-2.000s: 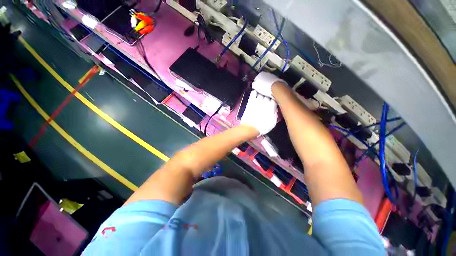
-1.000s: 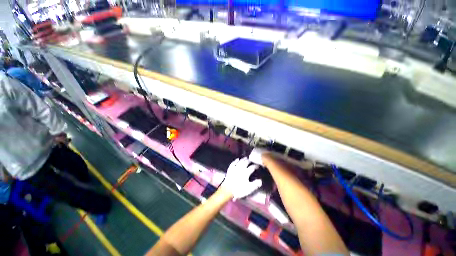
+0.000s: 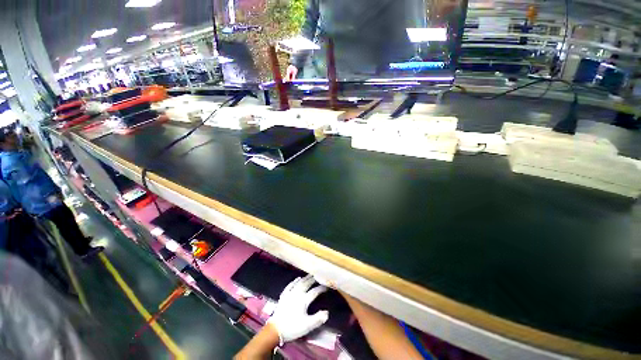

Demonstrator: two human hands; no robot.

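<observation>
My left hand (image 3: 299, 309), in a white glove, lies at the near left end of a flat black unit (image 3: 336, 309) on the pink lower shelf, its fingers spread. Whether it grips the unit is not clear. My right forearm (image 3: 383, 330) reaches in under the bench edge. The right hand is hidden there. Another flat black unit (image 3: 263, 275) lies just left of my left hand on the shelf.
The dark bench top (image 3: 393, 218) with its wooden edge overhangs the shelf. On it are a black unit (image 3: 280, 144), white power strips (image 3: 404, 137) and a drooping black cable. A red-yellow object (image 3: 201, 247) lies on the shelf. People stand at far left.
The view has tilted up from the shelf to the bench top and screens. My left hand stays by the black unit. My right hand, partly seen before, is now hidden by the bench edge.
</observation>
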